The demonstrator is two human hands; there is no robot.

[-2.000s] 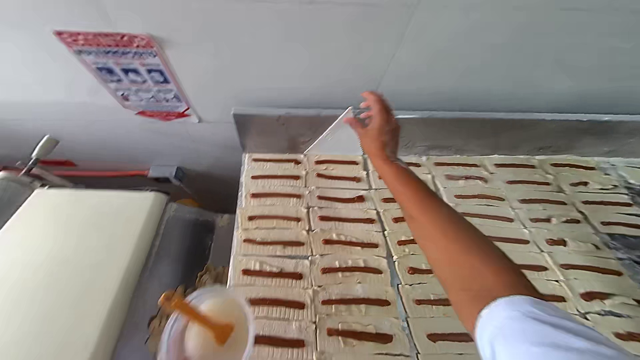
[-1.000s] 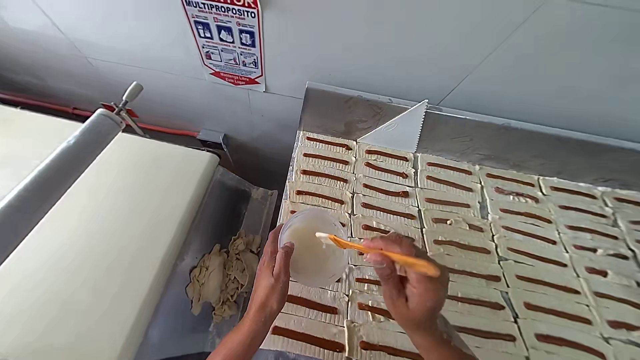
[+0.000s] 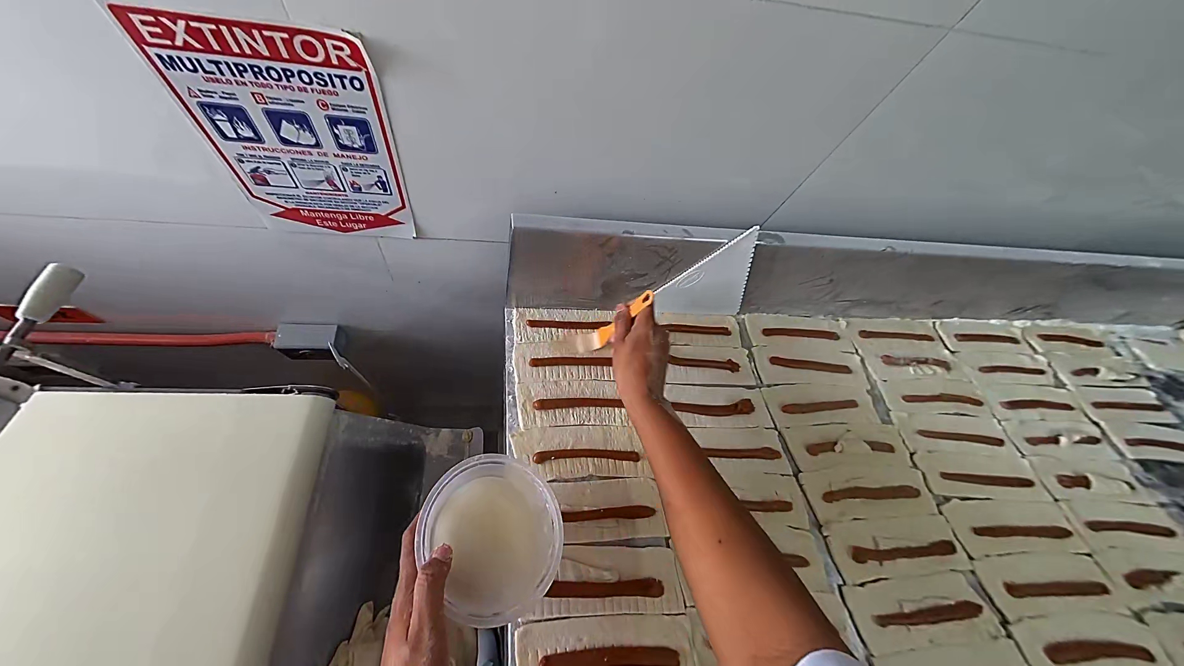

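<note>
My left hand [image 3: 424,592] grips a clear plastic tub [image 3: 490,541] of pale liquid at its left side, over the lower left of the dough. My right hand [image 3: 640,356] is shut on the orange handle of a pastry brush [image 3: 610,331], whose bristles are at the top-left dough rectangle [image 3: 546,337]. Rows of flat dough rectangles, each with a strip of brown filling [image 3: 587,455], cover the worktable. My right forearm hides some of them. Just beyond my right hand, a white toothed plastic scraper [image 3: 717,282] leans on the metal backsplash.
A metal backsplash [image 3: 879,287] runs along the wall behind the dough. On the left stands a machine with a cream-coloured belt [image 3: 176,518] and a lever handle [image 3: 51,291]. Dough scraps [image 3: 363,638] lie at the bottom. A fire-extinguisher sign [image 3: 277,120] hangs on the wall.
The brush was over the tub one second ago; my right hand has carried it forward to the top-left dough. Two seconds ago my right hand was at the scraper and the brush rested in the tub.
</note>
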